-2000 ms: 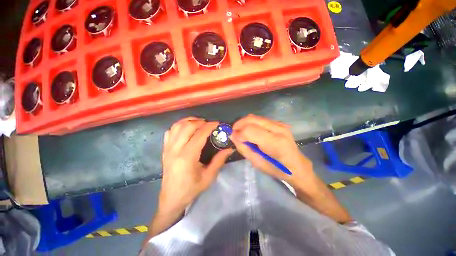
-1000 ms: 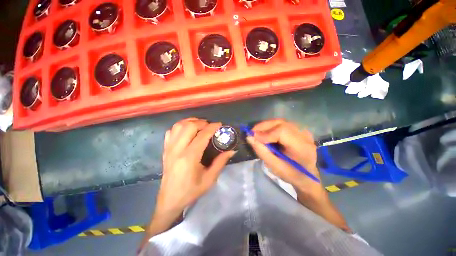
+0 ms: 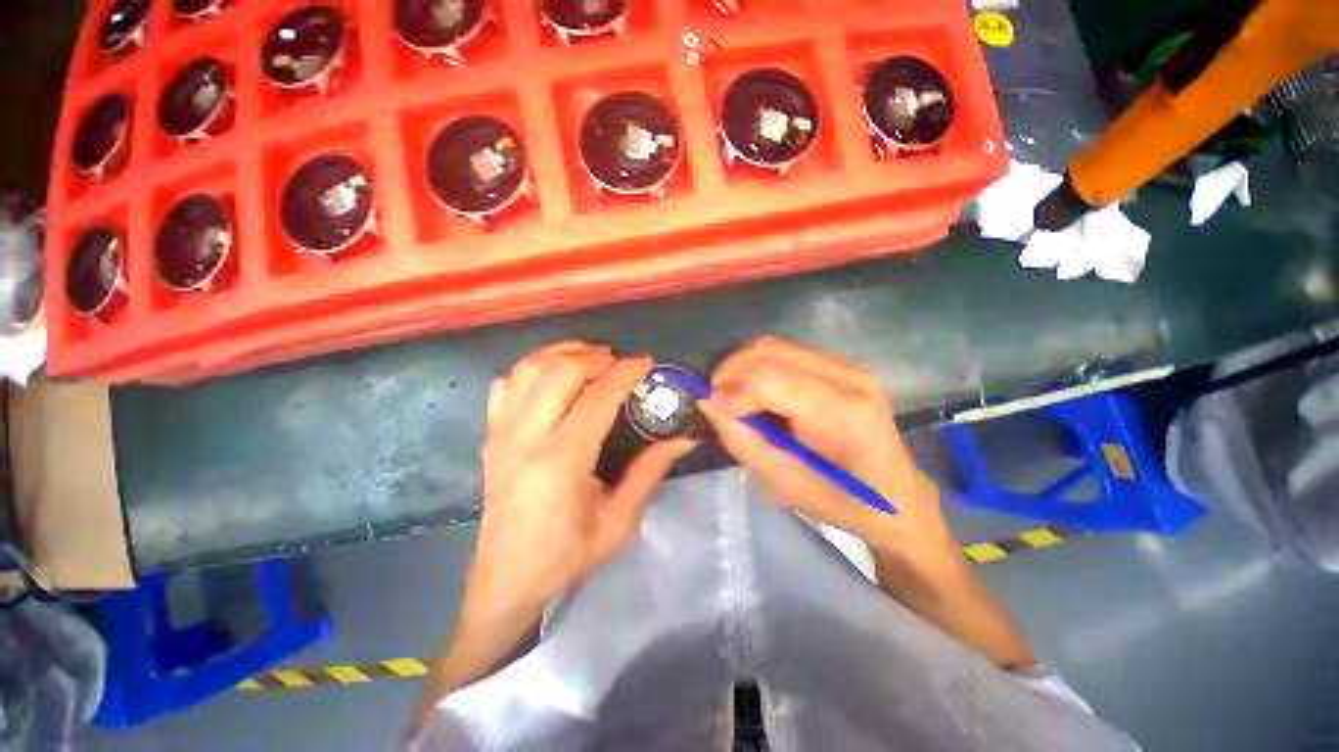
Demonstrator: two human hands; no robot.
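Note:
A round electronic assembly [image 3: 661,404], a dark cup with a shiny rim and silver-white parts inside, is held at the near edge of the bench. My left hand [image 3: 565,448] grips its left side between thumb and fingers. My right hand [image 3: 808,426] holds a slim blue adjusting tool [image 3: 822,467] like a pen, and the tool's tip is over the upper right part of the cup. Whether the tip touches the inner parts cannot be told. Both hands are bare.
A red-orange foam tray [image 3: 558,253] with rows of round units lies behind my hands. An orange tool [image 3: 1175,118] and white tissue scraps [image 3: 1094,243] are right of it. Blue stools [image 3: 1094,463] stand below the green bench [image 3: 309,456]. Grey-clad parts of other people show at both sides.
My right hand moved away to the right with the blue tool, then came back left, so the tip is over the cup again. My left hand keeps its hold on the assembly.

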